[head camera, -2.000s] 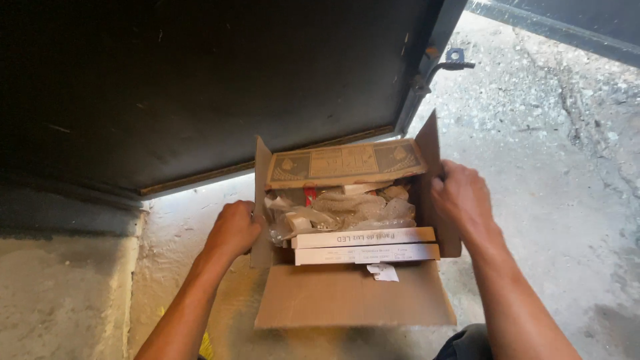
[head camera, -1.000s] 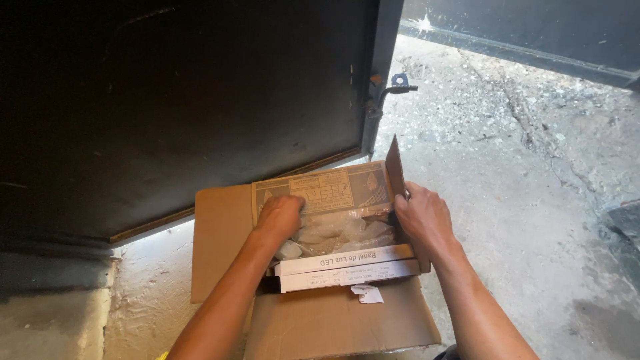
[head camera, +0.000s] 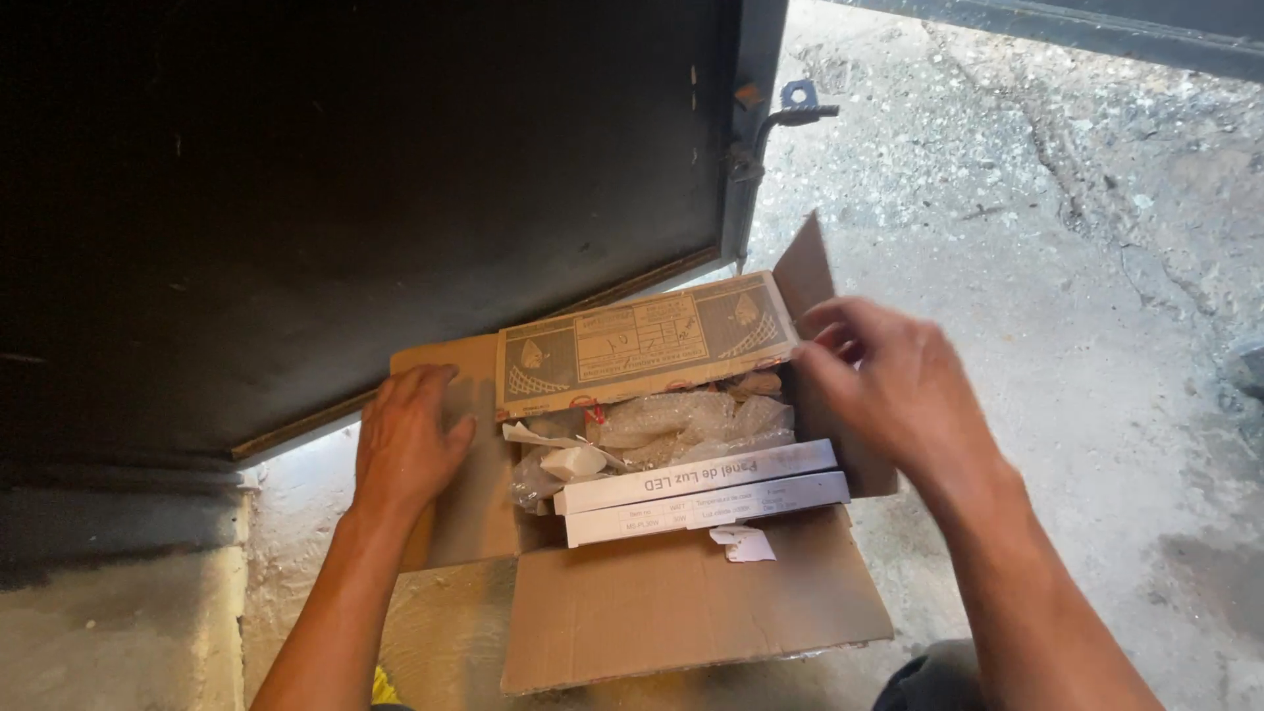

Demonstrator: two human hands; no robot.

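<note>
A cardboard box stands with its flaps spread. My left hand rests on the left flap, fingers apart, gripping nothing. Over the right edge is my right hand, thumb and fingers curled near the far right corner; whether they pinch the cardboard cannot be told. Two flat white LED panel cartons lie along the near side inside. Behind them are bubble wrap and a small white piece. The far flap bears printing. A torn white paper sticks to the near flap.
A dark metal door with a bolt latch at its edge stands just behind the box. Rough concrete floor stretches to the right. Part of a dark-clothed knee shows at the bottom right, and something yellow at the bottom left.
The left flap, upright two seconds ago, lies folded outward. My left hand has moved from the printed far flap to the left flap.
</note>
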